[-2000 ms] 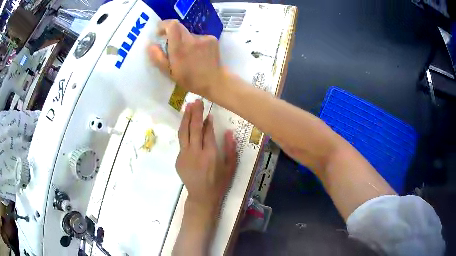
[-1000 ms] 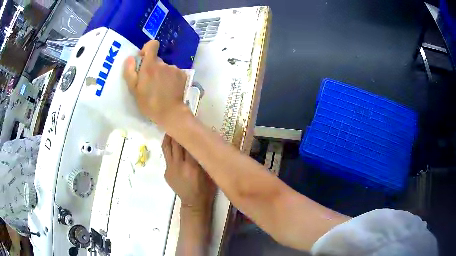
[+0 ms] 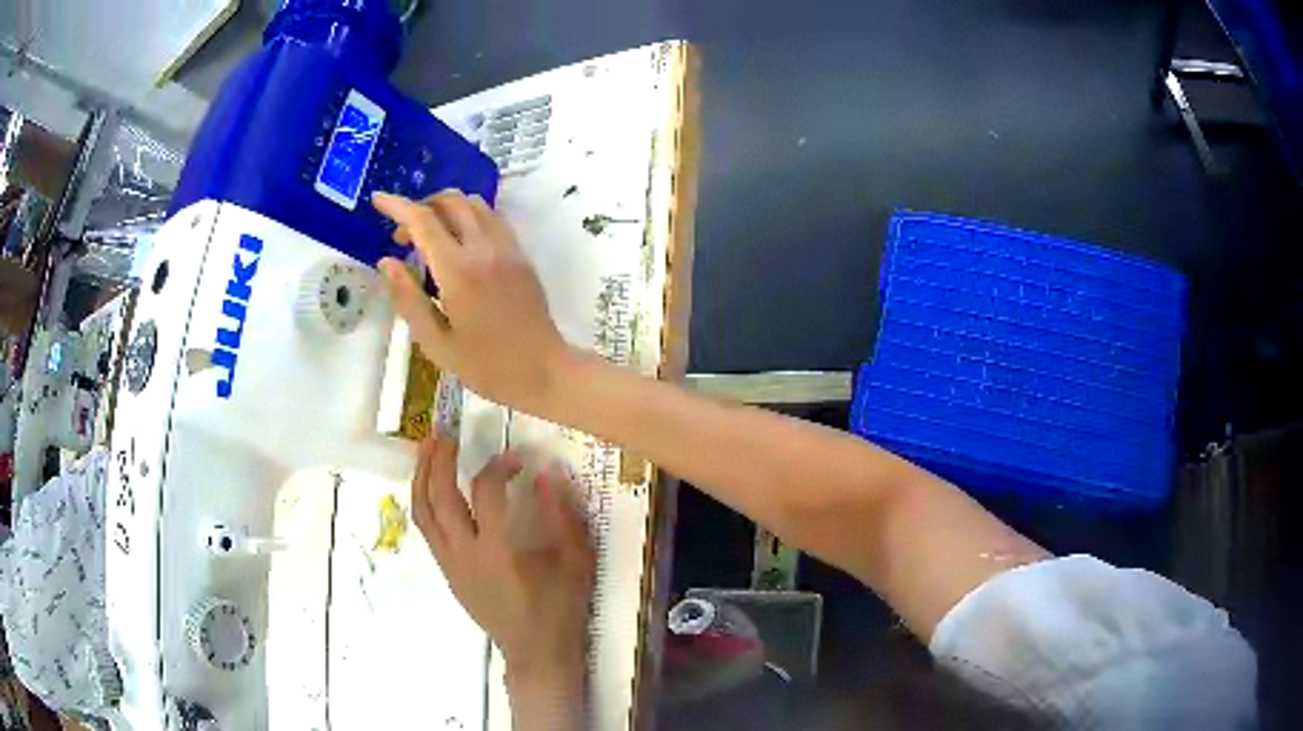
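Note:
The white sewing machine head (image 3: 215,471), marked JUKI, lies along the left, with a round white knob (image 3: 340,297). The blue control panel (image 3: 407,157) with a lit screen is at its far end. My right hand (image 3: 479,293) is over the panel's lower edge, fingers spread, a fingertip close to the buttons; whether it touches them I cannot tell. My left hand (image 3: 507,550) is on the white table (image 3: 593,107) beside the machine bed, fingers apart, with nothing visible in it. A small yellow-brown plate (image 3: 419,397) shows between the hands.
A printed ruler scale runs along the table's front edge. A blue plastic crate (image 3: 1022,357) is on the dark floor at the right. Metal legs stand at the top right. Pale patterned wrapping (image 3: 57,586) is at the left, beyond the machine. A white sleeve (image 3: 1093,643) covers my right upper arm.
My right hand has left the knob, now uncovered, and moved to the control panel with fingers opened. My left hand stays on the table, its fingers more spread. The view has shifted.

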